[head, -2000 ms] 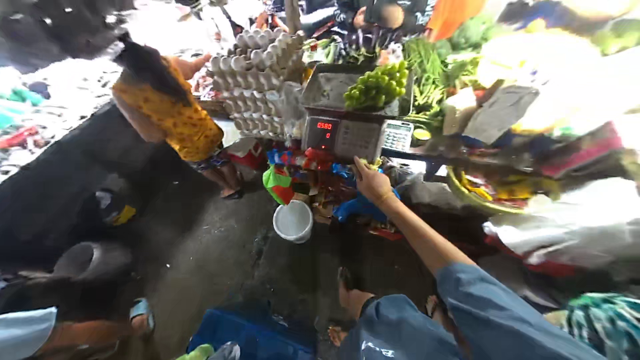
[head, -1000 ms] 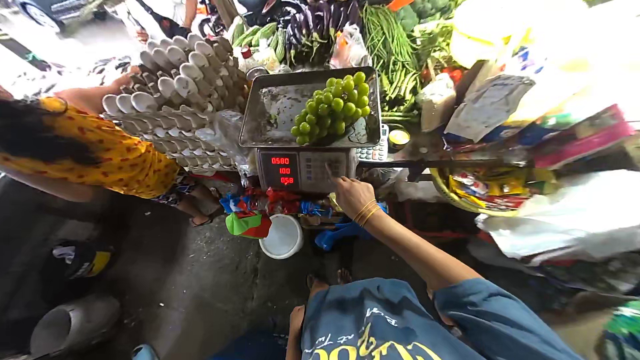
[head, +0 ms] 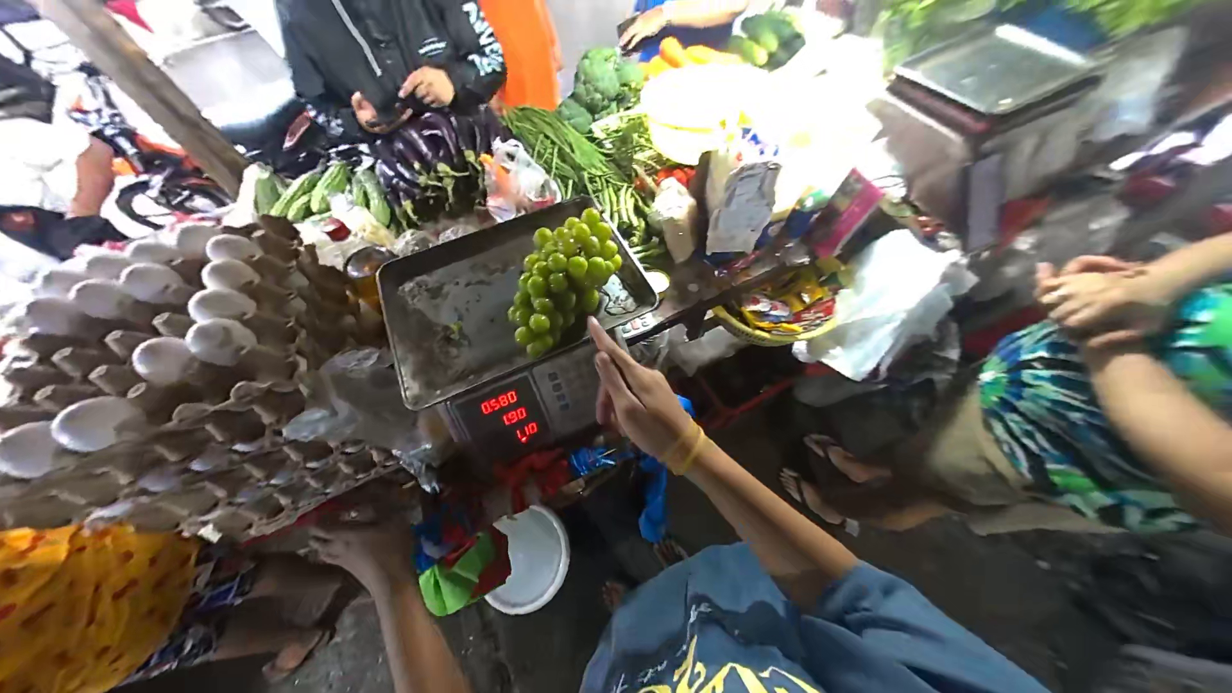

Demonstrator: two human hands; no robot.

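Observation:
My right hand [head: 640,395], with a yellow band at the wrist, is over the keypad side of a digital scale [head: 568,390]. Its index finger extends toward the pan's front edge, and it holds nothing. Green grapes [head: 563,279] lie in a bunch on the right half of the metal weighing pan [head: 433,332]. Red digits glow on the scale's display [head: 508,416]. My left hand [head: 361,544], dim and partly in shadow, is at the table edge below the stacked egg trays [head: 279,385], fingers apart, no object seen in it.
Eggplants [head: 433,159], long beans [head: 577,154] and a plastic bag [head: 520,178] stand behind the scale. A white bucket [head: 529,563] is below the table. One person in yellow is at left, one in a patterned shirt at right, and others stand across the stall.
My right hand has shifted from the keypad toward the pan's front edge. The lower display digits have changed since one second ago. My left hand has come into view. The view has moved closer.

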